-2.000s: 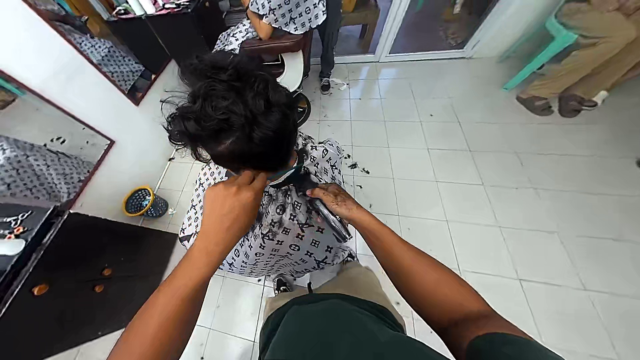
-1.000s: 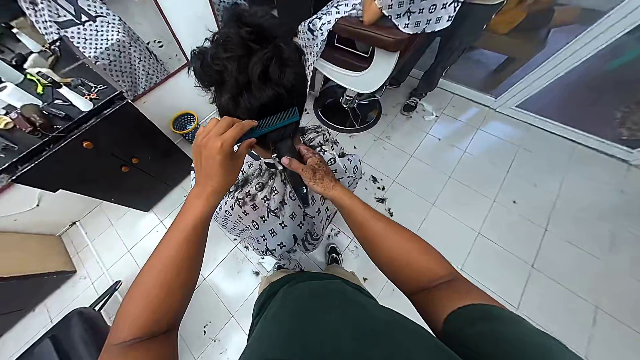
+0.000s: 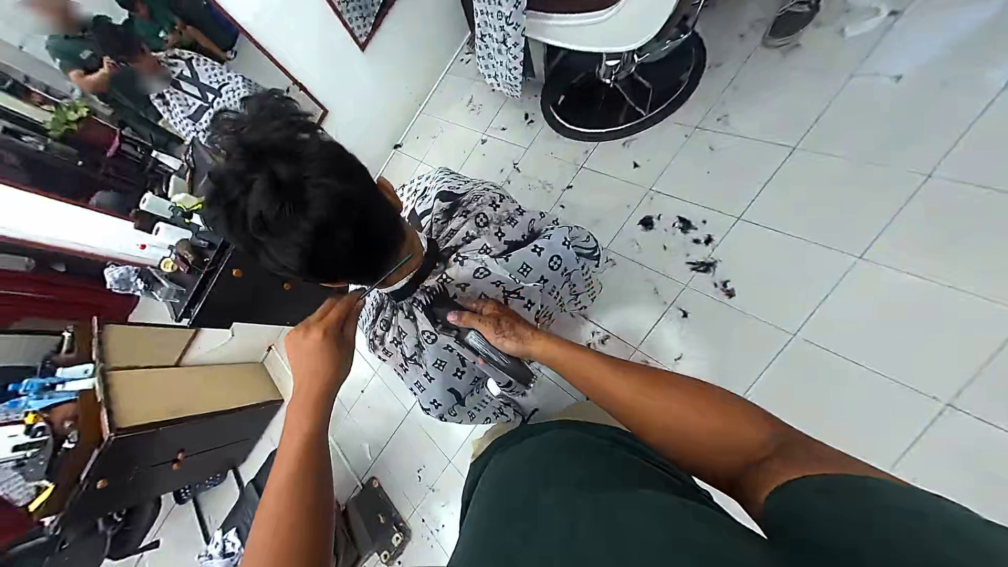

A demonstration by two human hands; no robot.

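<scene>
A seated person with dark, tousled hair [image 3: 303, 205] wears a patterned barber cape [image 3: 504, 260] with a black band [image 3: 417, 274] round the neck. My left hand [image 3: 321, 346] grips a comb [image 3: 387, 273], seen edge-on as a thin teal line, at the nape. Cut hair clings to my right hand [image 3: 500, 327], which is closed round a dark hair clipper [image 3: 480, 342]. The clipper's head is just below the neck band, over the cape's back, and its rear end tilts down to the right. The comb and the clipper are apart.
A barber chair's round black base [image 3: 626, 87] stands ahead, near another person's shoe [image 3: 791, 22]. Cut hair [image 3: 701, 265] lies on the white floor tiles. To the left are a mirror [image 3: 260, 71], a counter with bottles [image 3: 157, 206] and a dark cabinet [image 3: 169, 441].
The comb, flat across the back of the head a second ago, now shows edge-on at the nape. The clipper has come away from the hairline. The view has swung markedly.
</scene>
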